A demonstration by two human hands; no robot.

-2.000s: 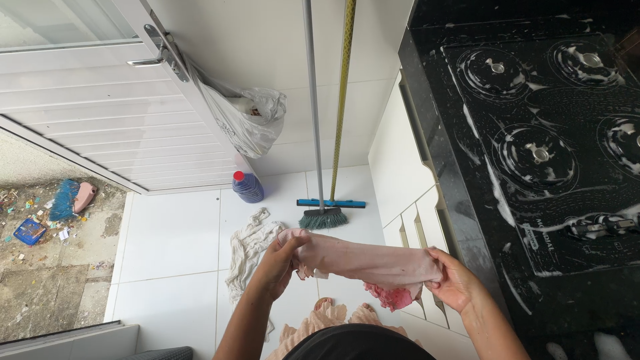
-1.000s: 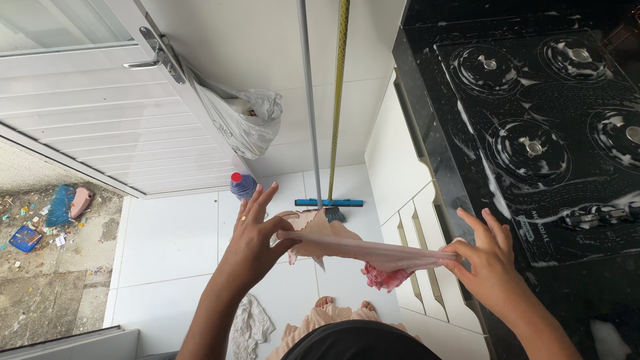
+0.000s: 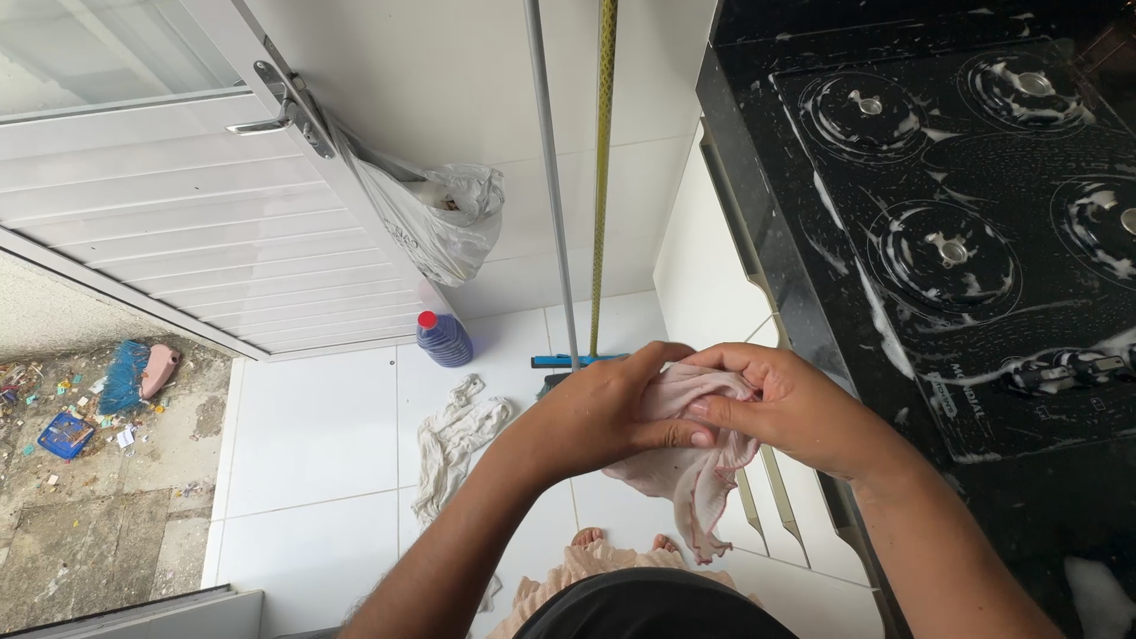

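Observation:
Bunched between both hands is a pale pink cloth [image 3: 670,470] with a darker pink edge, its loose end hanging down. My left hand [image 3: 612,413] grips its left side, thumb across the front. Close against it, my right hand [image 3: 768,404] holds the upper right part, with fingers folded over the fabric. To the right lies a black gas cooktop [image 3: 976,191] with white foam smeared over its burners and glass. A crumpled white cloth [image 3: 457,444] rests on the floor tiles beyond my left forearm.
A purple bottle with a red cap [image 3: 444,339] stands by the white door [image 3: 204,213]. A plastic bag [image 3: 444,222] hangs from the door handle. A blue squeegee [image 3: 568,361] and a broom lean at the wall. White drawers [image 3: 781,506] sit under the counter. Debris lies outside around a blue-bristled broom head [image 3: 126,377].
My hands have come together from wide apart, and the pink cloth, stretched between them before, is now bunched up.

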